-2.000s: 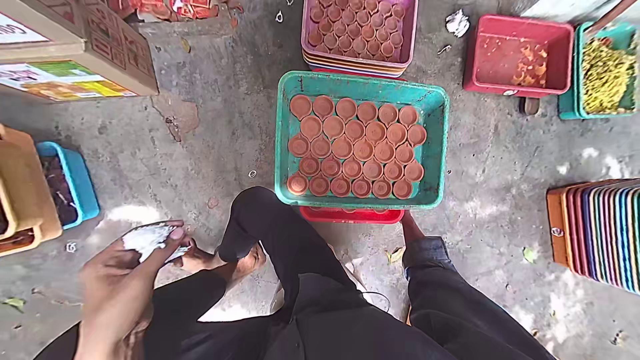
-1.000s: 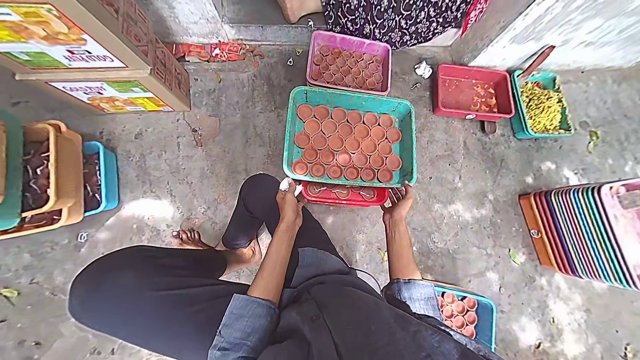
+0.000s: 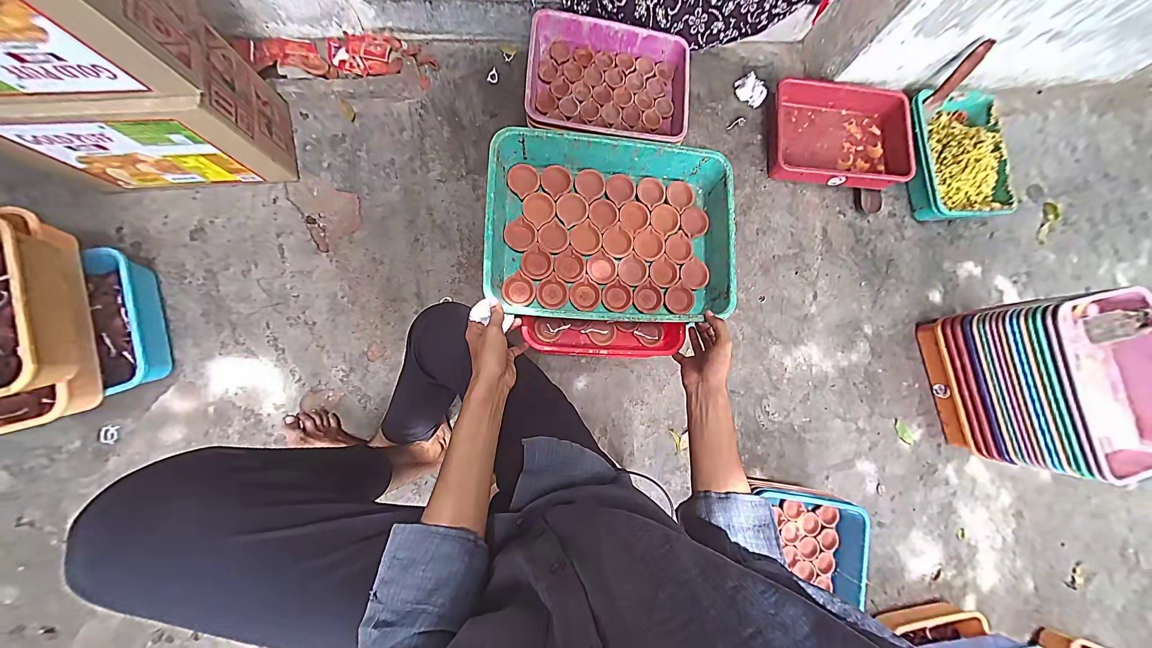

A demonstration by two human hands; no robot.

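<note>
A green plastic tray [image 3: 723, 234] holds rows of small round clay cups [image 3: 586, 238]. My left hand [image 3: 490, 346] grips its near left corner, with a crumpled white wad [image 3: 487, 312], cloth or paper, between hand and rim. At the near right corner, my right hand [image 3: 707, 351] has its fingers on the rim. Below the tray's near edge shows a red tray [image 3: 605, 347] with clay cups and pale wick-like strands in it. Touching or close behind the green tray is a stack topped by a pink tray [image 3: 538, 81] of more clay cups.
Cardboard boxes [image 3: 270, 135] stand at upper left, above orange bins [image 3: 72, 333] and a blue bin [image 3: 153, 315]. To the right are a red tray [image 3: 810, 171], a green tray of yellow bits [image 3: 927, 193] and stacked coloured trays [image 3: 1017, 387]. A blue tray of cups [image 3: 850, 558] lies near my right sleeve.
My left hand, holding the white wad out at the left two seconds ago, is now at the green tray's left corner. Both hands have stayed at the tray's near corners since one second ago.
</note>
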